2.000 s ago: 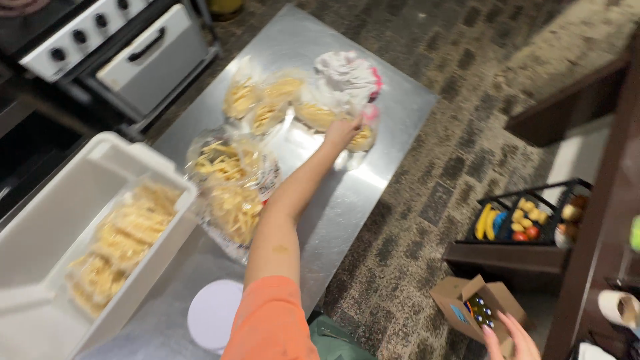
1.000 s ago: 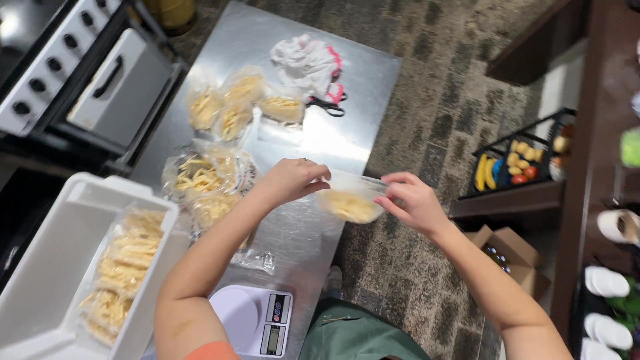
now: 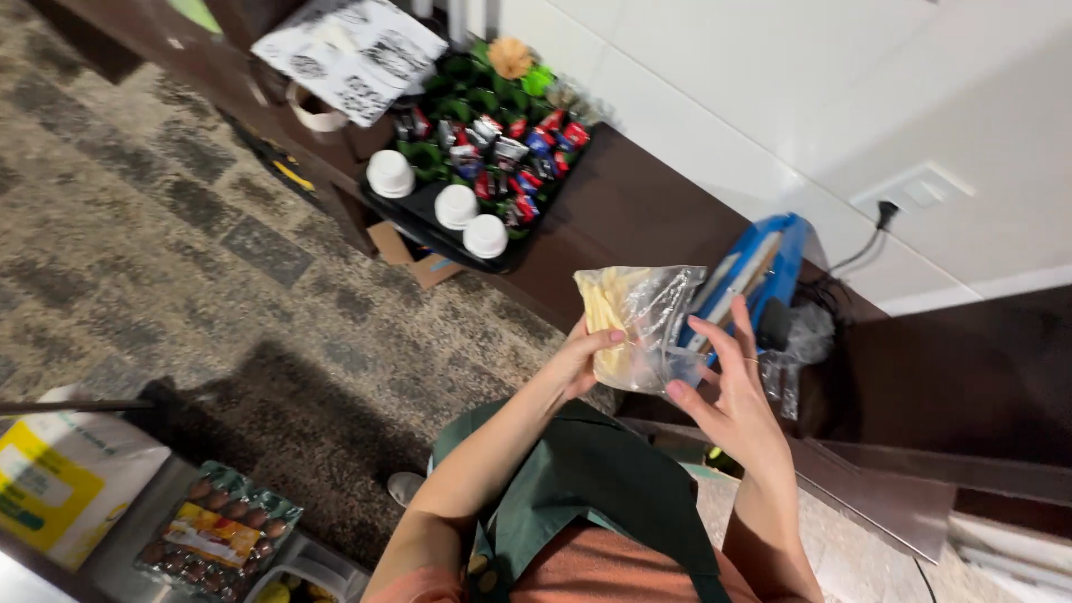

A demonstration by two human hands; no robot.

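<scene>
My left hand [image 3: 586, 356] grips the filled end of a clear plastic bag of pale cut potato sticks [image 3: 615, 318], its thumb across the front. The sticks lie at the bag's left side, and the right part is flat, empty film. At that loose end is my right hand [image 3: 724, 381], fingers spread, thumb and fingertips beside the bag's edge; whether they touch the film is hard to tell. Just behind the bag, on the dark brown counter, stands a blue appliance [image 3: 754, 276], perhaps a bag sealer, partly hidden by the bag and my fingers.
A black tray [image 3: 494, 255] with white cups [image 3: 456, 207] and wrapped sweets [image 3: 523, 159] sits on the brown counter [image 3: 636, 201]. Crumpled clear plastic [image 3: 808, 335] lies by the appliance. A black plug is in the wall outlet [image 3: 913, 194]. An egg carton [image 3: 218, 532] is at lower left.
The view has turned from the steel table to the brown counter. The bag, held between both hands one second ago, is now in my left hand, with my right hand's fingers spread beside it.
</scene>
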